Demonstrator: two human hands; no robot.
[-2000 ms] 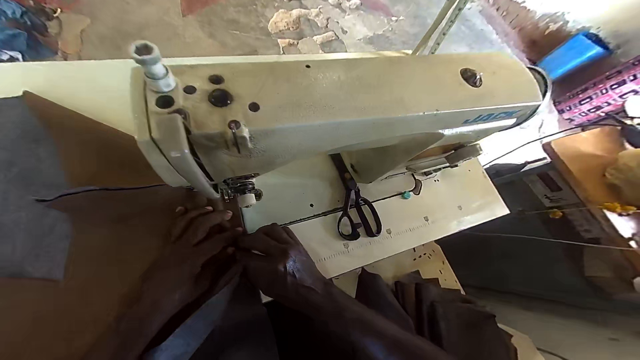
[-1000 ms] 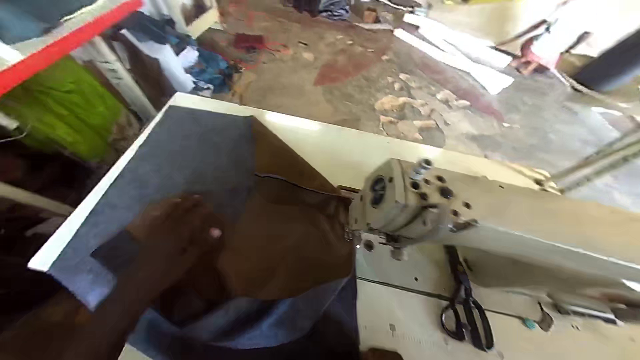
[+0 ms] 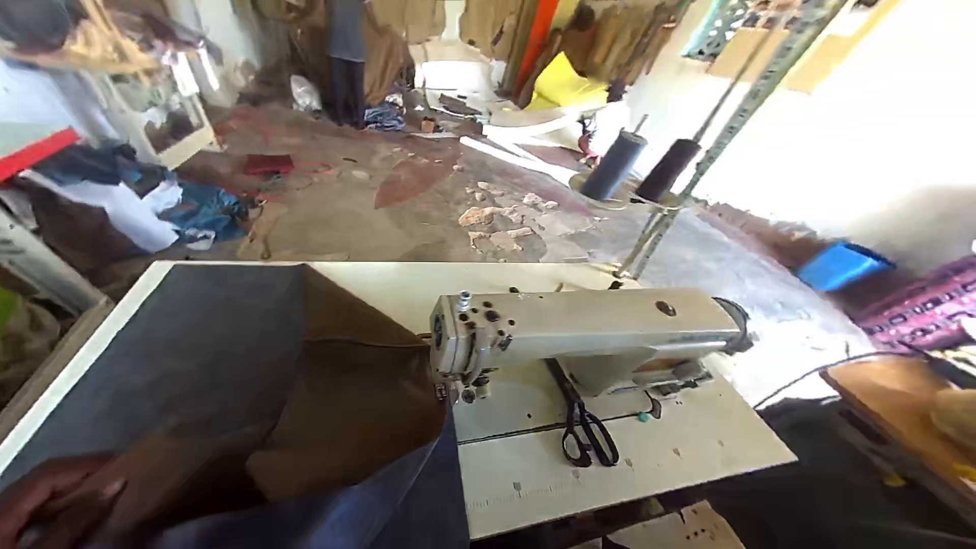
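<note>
An industrial sewing machine [image 3: 595, 328] stands on its pale table. Brown and dark grey-blue fabric [image 3: 358, 404] lies to its left, with one edge at the needle area. A dark seam or cord runs over the brown part toward the machine head. At the lower left, my left hand [image 3: 69, 488] rests on the fabric, blurred; whether its fingers pinch the cloth does not show. My right hand is out of the picture. Black-handled scissors [image 3: 587, 435] lie on the machine bed, blades partly under the arm.
Two thread cones [image 3: 614, 164] stand on a stand behind the machine. A blue container [image 3: 842, 265] is at the right. Crumpled clothes [image 3: 206, 213] and stone pieces [image 3: 496, 217] lie on the floor. A person [image 3: 348, 61] stands at the back.
Both hands were at the needle two seconds ago; my left hand has since moved left over the fabric and my right hand has left view. The view has swung up toward the room.
</note>
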